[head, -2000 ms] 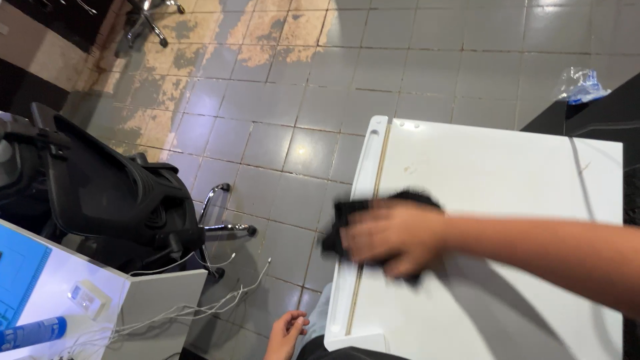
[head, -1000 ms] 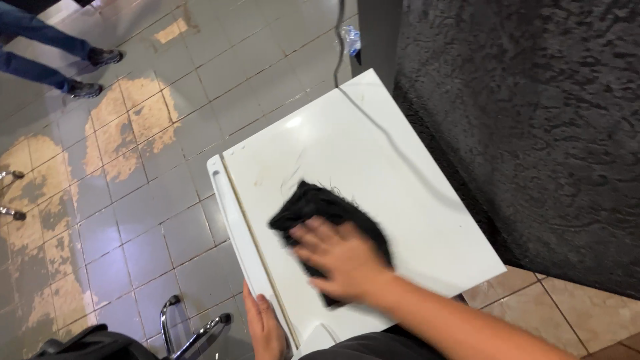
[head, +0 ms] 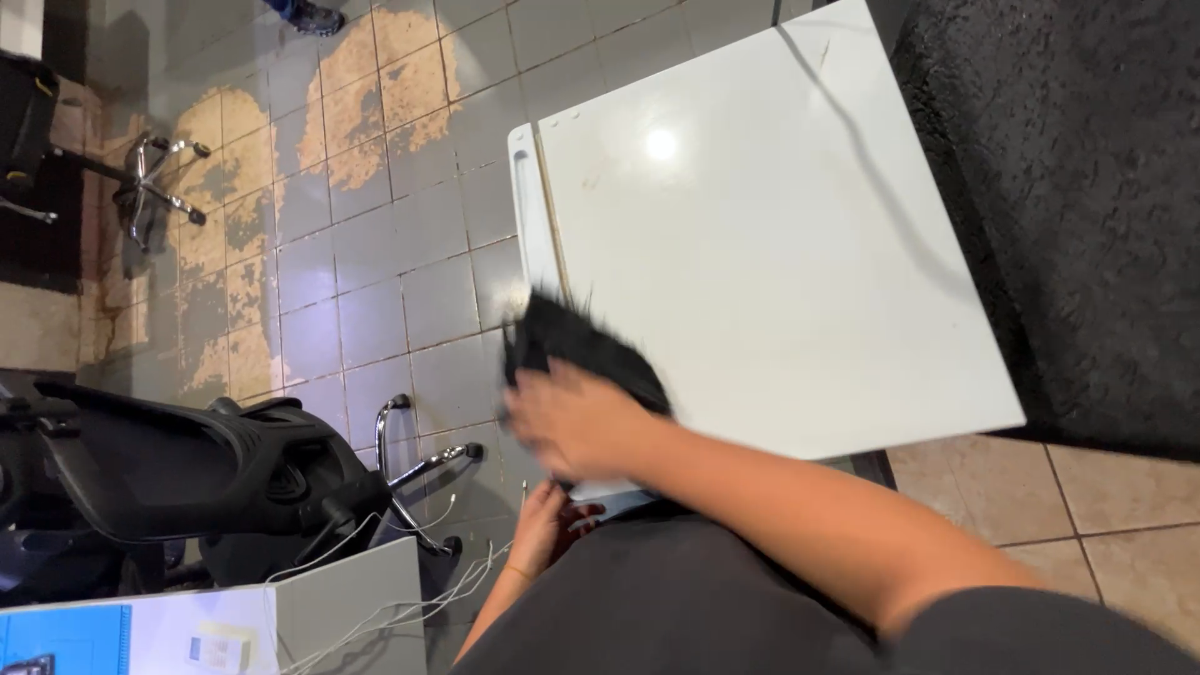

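Observation:
My right hand (head: 586,422), blurred by motion, presses on a black cloth (head: 586,342) with a fringed or shaggy edge. The cloth lies over the near left corner of a white appliance top (head: 769,234), probably a small refrigerator, and across its door edge (head: 532,206). Below it, my left hand (head: 553,525) is low beside the near end of the door edge, its fingers partly curled; whether it touches the appliance is hidden.
A black mesh office chair (head: 216,469) stands at the left, near a white desk (head: 347,609) with trailing white cables (head: 450,595). Another chair's chrome base (head: 145,183) is farther off. A dark textured surface (head: 1078,206) borders the appliance. A person's shoe (head: 314,17) shows at the top.
My right hand and the black cloth have moved from the middle of the white top to its near left corner. The view has turned.

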